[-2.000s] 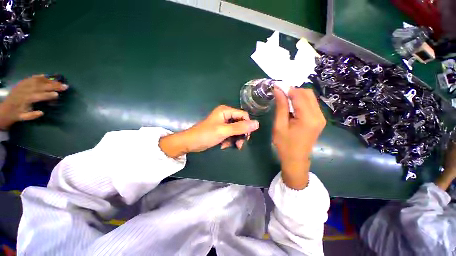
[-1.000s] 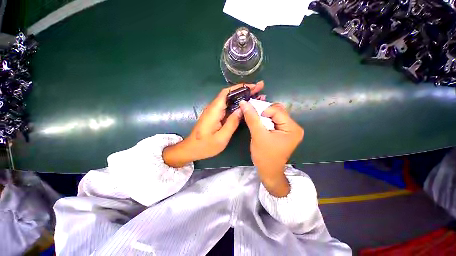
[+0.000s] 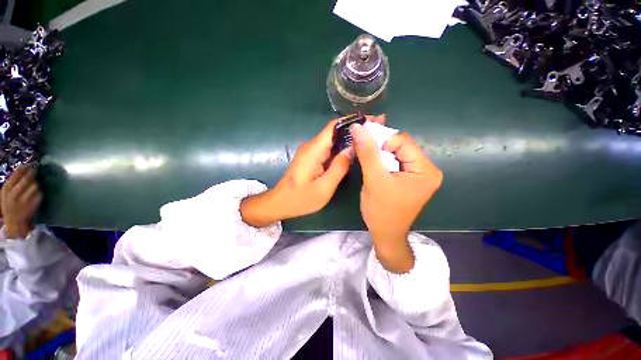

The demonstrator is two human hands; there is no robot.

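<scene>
My left hand (image 3: 307, 176) holds a small black clipped unit (image 3: 344, 131) between thumb and fingers, in front of the bottle. My right hand (image 3: 396, 179) pinches a small folded white cloth (image 3: 386, 140), with its thumb and fingertips against the unit's face. The cloth sticks out to the right of the unit. The unit's underside and part of its face are hidden by my fingers. A clear round glass bottle with a silver metal top (image 3: 362, 74) stands on the green bench just beyond my hands.
White wipes (image 3: 404, 15) lie beyond the bottle. A pile of black and silver clipped units (image 3: 562, 60) lies at the upper right, and another pile (image 3: 22, 91) at the far left. Another person's hand (image 3: 19, 200) is beside the left pile. The bench's near edge runs below my wrists.
Two seconds ago my right hand was at the bottle top; now it is with the cloth at the unit in my left hand. The view has shifted. Another person's hand has come in at left since one second ago.
</scene>
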